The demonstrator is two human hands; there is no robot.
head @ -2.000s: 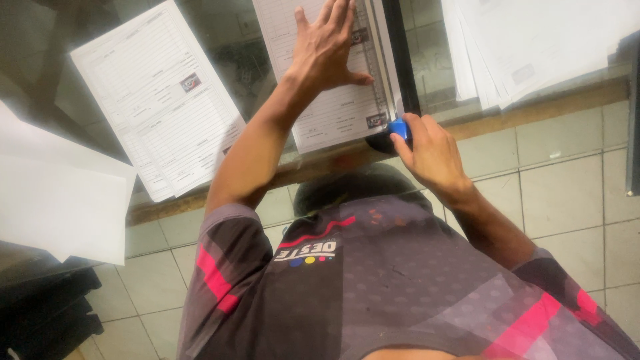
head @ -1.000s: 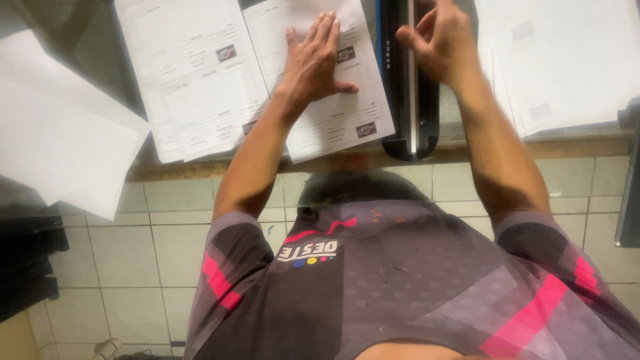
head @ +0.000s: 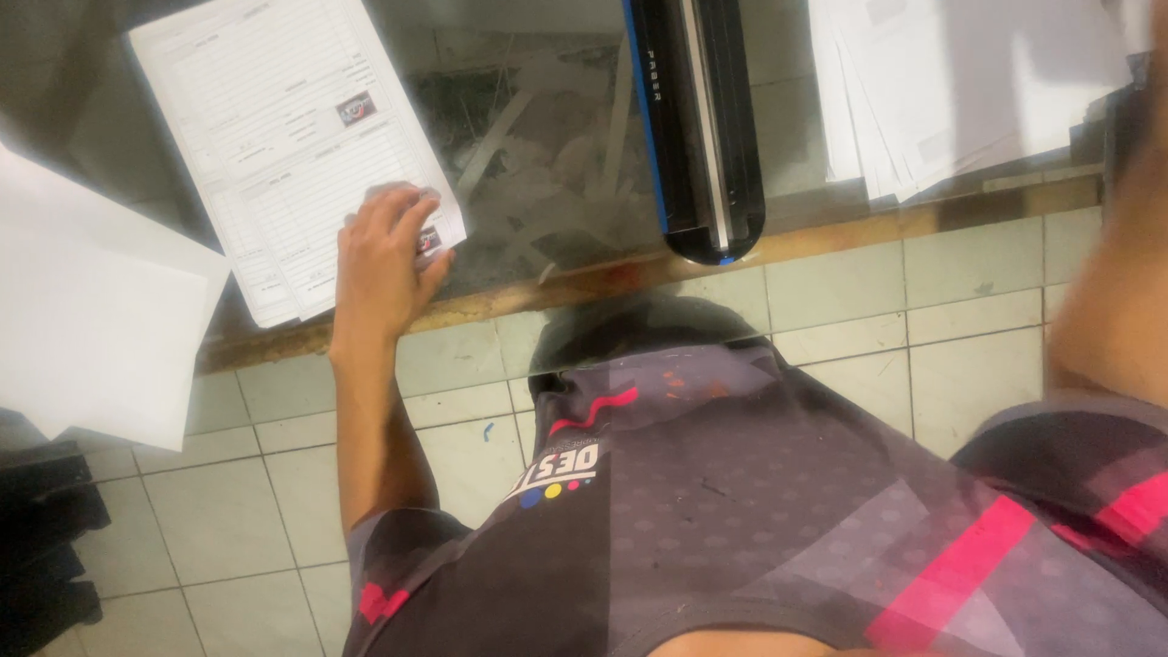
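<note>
My left hand (head: 388, 251) rests with bent fingers on the lower right corner of a stack of printed forms (head: 274, 119); whether it grips a sheet I cannot tell. The forms carry ruled lines and small dark logos. To the right of them, on the glass tabletop, lies a black paper trimmer (head: 739, 137) with a blue edge and a pale rail. Nothing lies on its bed. At the right edge my right forearm is blurred, and the hand itself is out of view.
White sheets (head: 82, 301) overhang the table at the left. Another pile of white paper (head: 912, 100) lies right of the trimmer. Paper strips (head: 497, 137) show through the glass. The wooden table edge (head: 584, 283) runs in front of me, above a tiled floor.
My left hand has moved left, from the sheet beside the trimmer to the stack of forms. My right hand has left the trimmer and gone out of view to the right.
</note>
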